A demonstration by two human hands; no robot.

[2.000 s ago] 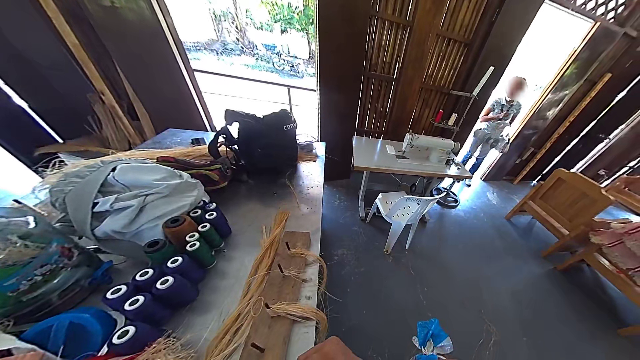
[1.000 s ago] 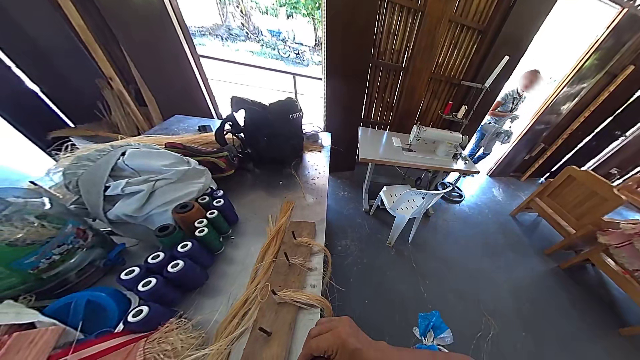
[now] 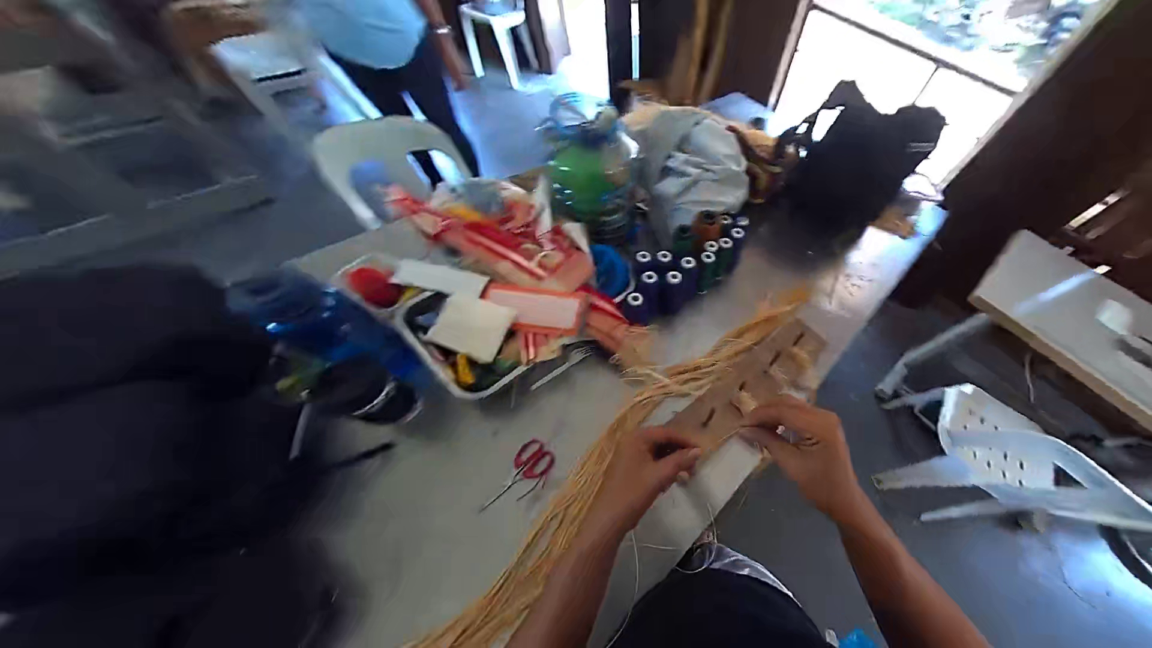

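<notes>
My left hand point(image 3: 650, 468) is over the near end of a wooden board point(image 3: 765, 364) with pegs, thumb and forefinger close together; a thin strand hangs below it. My right hand point(image 3: 799, 443) pinches pale fibre at the board's right edge. A long bundle of straw-coloured fibre point(image 3: 585, 477) runs along the board's left side and under my left forearm. Red-handled scissors point(image 3: 533, 461) lie on the table point(image 3: 423, 540) to the left. The image is blurred, so the finest strands are hard to make out.
A white tray point(image 3: 468, 393) of mixed items, thread cones point(image 3: 675, 283), a large plastic bottle point(image 3: 589, 171) and a black bag point(image 3: 864, 162) stand on the table. A dark blurred shape point(image 3: 153, 450) fills the left. A person point(image 3: 387, 45) stands behind a white chair point(image 3: 387, 148). Another chair point(image 3: 1017, 450) is at right.
The view has swung far to the left. Both my hands are now in view at the board; a second ago only one hand showed, at the bottom edge beside the board.
</notes>
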